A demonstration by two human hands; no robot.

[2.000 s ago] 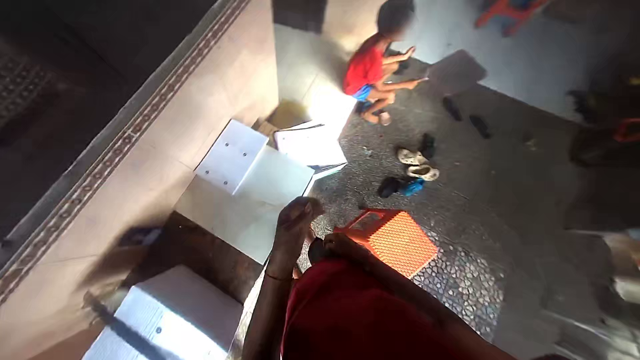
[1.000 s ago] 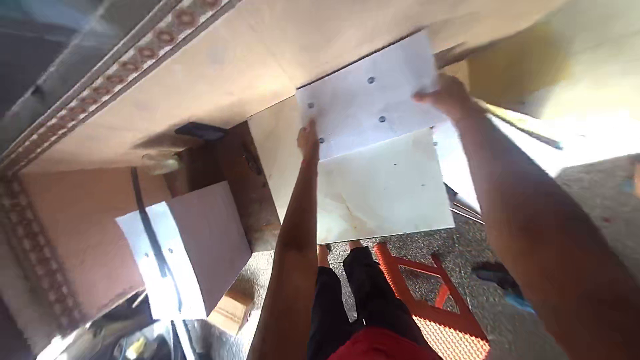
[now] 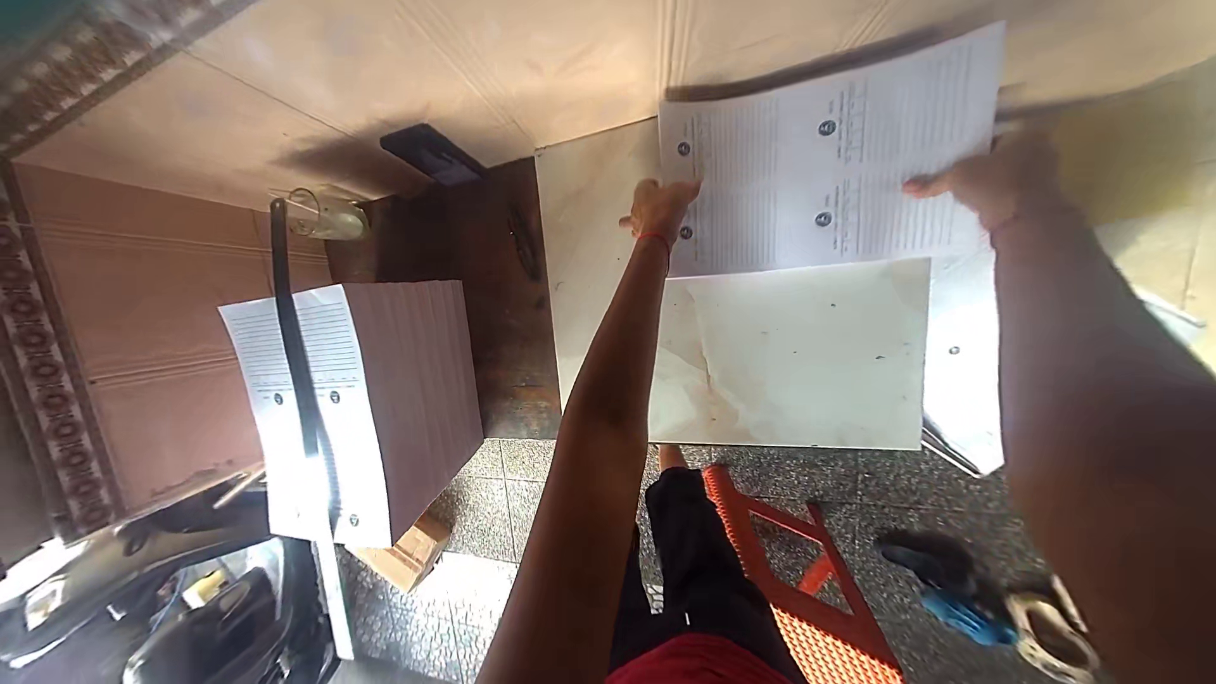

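Observation:
A wide sheet of printed paper (image 3: pixel 760 180), bearing text and small round emblems, lies over the far part of a pale marble-patterned board (image 3: pixel 798 361). My left hand (image 3: pixel 665 209) pinches its left edge between thumb and fingers. On the right edge, my right hand (image 3: pixel 1007 180) grips it with the thumb on top; its fingers are partly blurred and hidden. Whether one sheet or several are held cannot be told. To the left, a tall stack of similar printed paper (image 3: pixel 418 408) stands with a dark strap across its top sheet.
A dark phone-like object (image 3: pixel 432 154) and a glass jar (image 3: pixel 332 217) rest near the wall. More white paper (image 3: pixel 959 351) is right of the board. An orange plastic stool (image 3: pixel 798 589), footwear (image 3: pixel 959 608) and a cardboard box (image 3: pixel 408 551) are on the floor; a motorcycle (image 3: pixel 190 608) is lower left.
The view has swung from the floor and a seated person to the board. My hands, together two seconds ago, are apart on the paper's two sides in the later frames.

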